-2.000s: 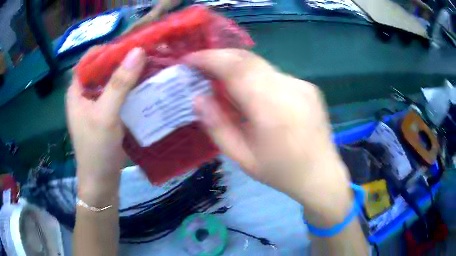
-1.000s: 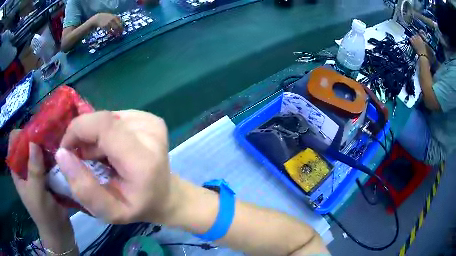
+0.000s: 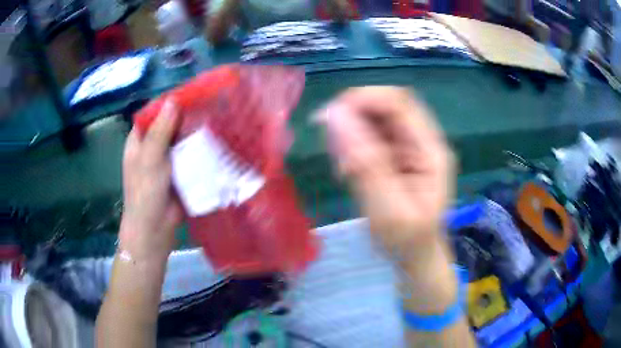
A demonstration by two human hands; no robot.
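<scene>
The red bubble wrap bag (image 3: pixel 252 234) with a white printed label (image 3: pixel 208 173) is held up over the bench. My left hand (image 3: pixel 150 170) grips its left side, thumb on the front. My right hand (image 3: pixel 398 156) is off the bag, to its right, blurred, with fingers curled and fingertips close together. A small pale bit shows at its fingertips, but I cannot tell what it is. A blue band is on the right wrist. What is inside the bag cannot be made out.
Black cables (image 3: pixel 197 306) and a green solder spool (image 3: pixel 255 333) lie below the bag on the white foam sheet (image 3: pixel 347 285). The blue tray at right (image 3: pixel 507 329) holds a yellow sponge (image 3: pixel 485 300) and an orange-brown ring (image 3: pixel 543 217). A white fan (image 3: pixel 41 316) is at left. The green belt runs behind.
The view has swung back left. My right hand has come away from the bag to the right. The bag now hangs longer and more open, with its label showing, still in my left hand.
</scene>
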